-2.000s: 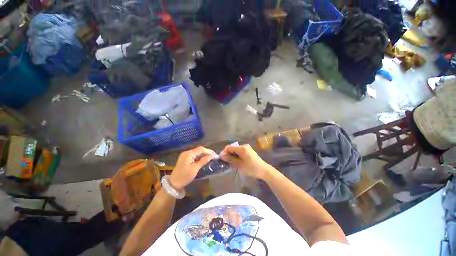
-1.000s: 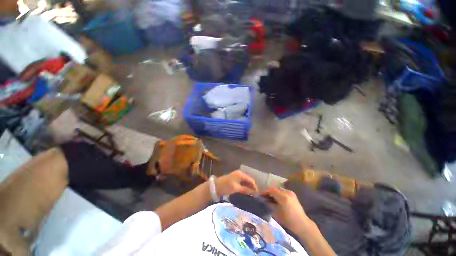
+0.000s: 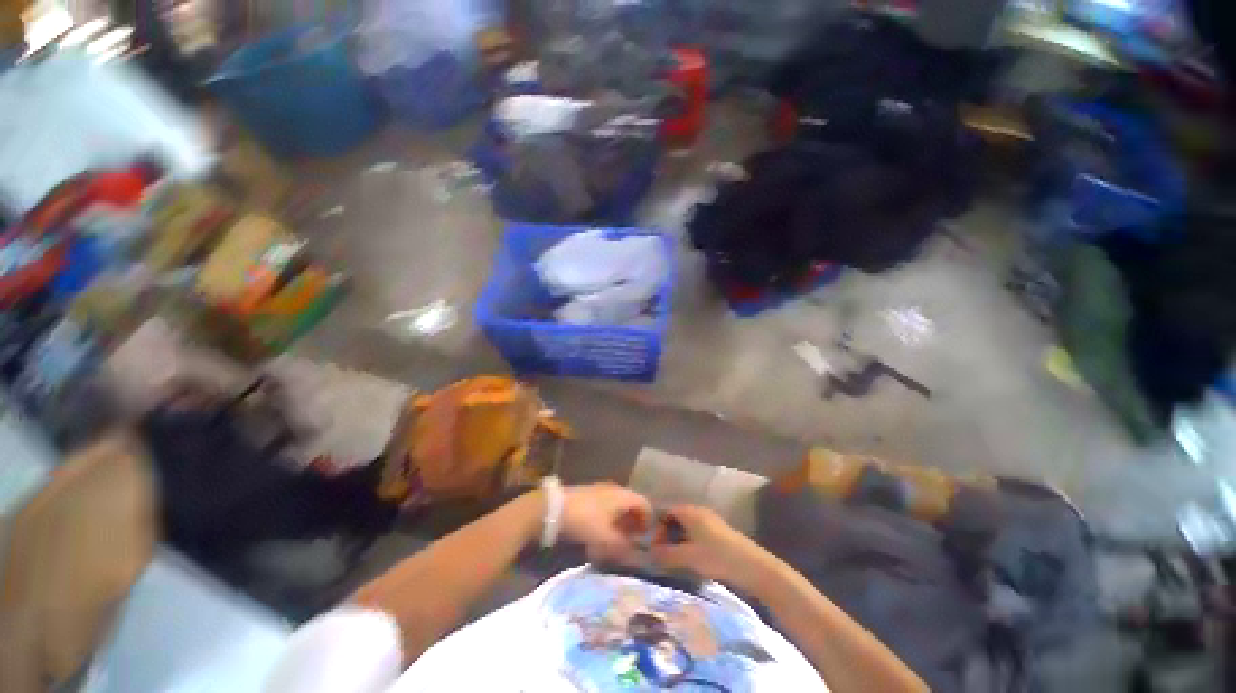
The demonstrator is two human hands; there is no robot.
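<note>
The picture is blurred. My left hand (image 3: 603, 521), with a pale band at the wrist, and my right hand (image 3: 702, 544) meet in front of my chest at the lower middle. The fingers of both are bent around a small dark item (image 3: 666, 529), possibly a bag of black pieces. Its shape and most of it are hidden by the fingers and the blur. Dark material also shows just below the hands, against the white shirt.
A blue crate (image 3: 576, 349) with pale cloth stands on the floor ahead. A black cloth heap (image 3: 840, 203) lies beyond it. An orange-brown stool (image 3: 468, 436) is left of my hands, a grey cloth bundle (image 3: 881, 569) right. Another person's arm (image 3: 81, 569) shows at lower left.
The view has swung left since the first frame, bringing in another person's arm and pale table surfaces. My hands stay together around the dark item, which shows less clearly now.
</note>
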